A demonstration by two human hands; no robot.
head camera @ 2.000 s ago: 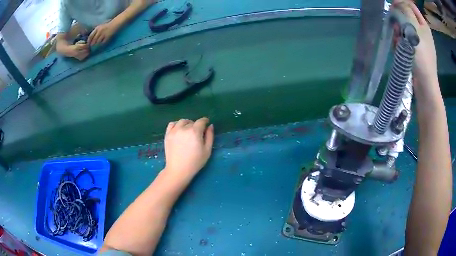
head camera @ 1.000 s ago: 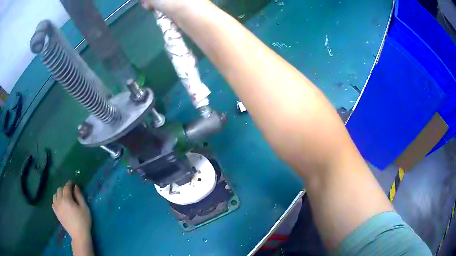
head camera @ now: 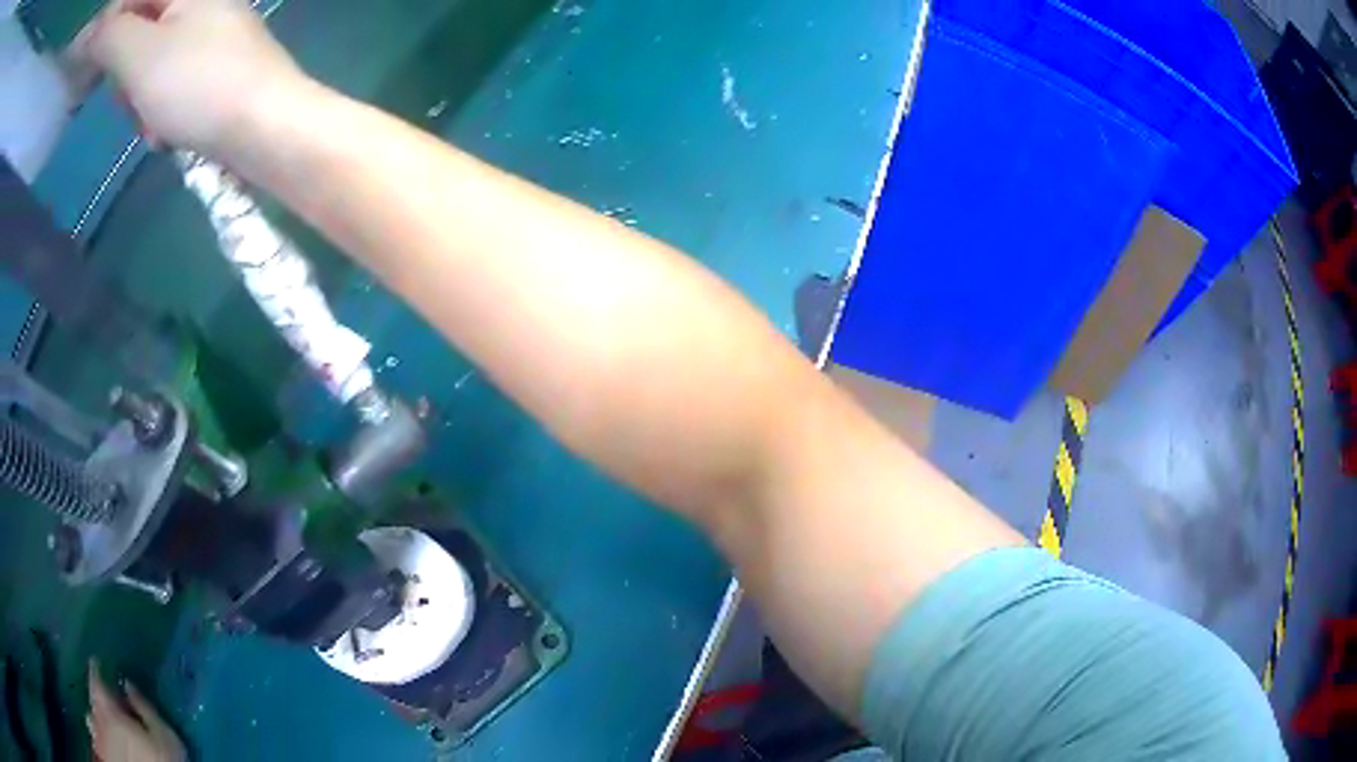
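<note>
The hand press stands at the left with its round plate [head camera: 127,491] and dark ram [head camera: 305,588] over a white disc [head camera: 424,610] on a dark base. Its lever [head camera: 276,283], wrapped in white tape, rises to the upper left. My right hand [head camera: 194,67] is closed at the upper end of this lever; the knob is hidden. My left hand [head camera: 131,732] is small and cut off at the bottom left edge, and its fingers' hold cannot be made out. A dark curved piece [head camera: 30,700], probably a headband, lies beside it at the left edge.
A large blue bin [head camera: 1012,194] with a brown cardboard piece [head camera: 1131,305] stands beyond the pale bench edge [head camera: 871,223] at the right. Yellow-black tape [head camera: 1063,476] marks the floor. My right forearm crosses the middle of the view.
The view has swung right, so the press and both hands sit further left. My right hand stays on the lever. More of the blue bin and floor shows; the blue tray has left view.
</note>
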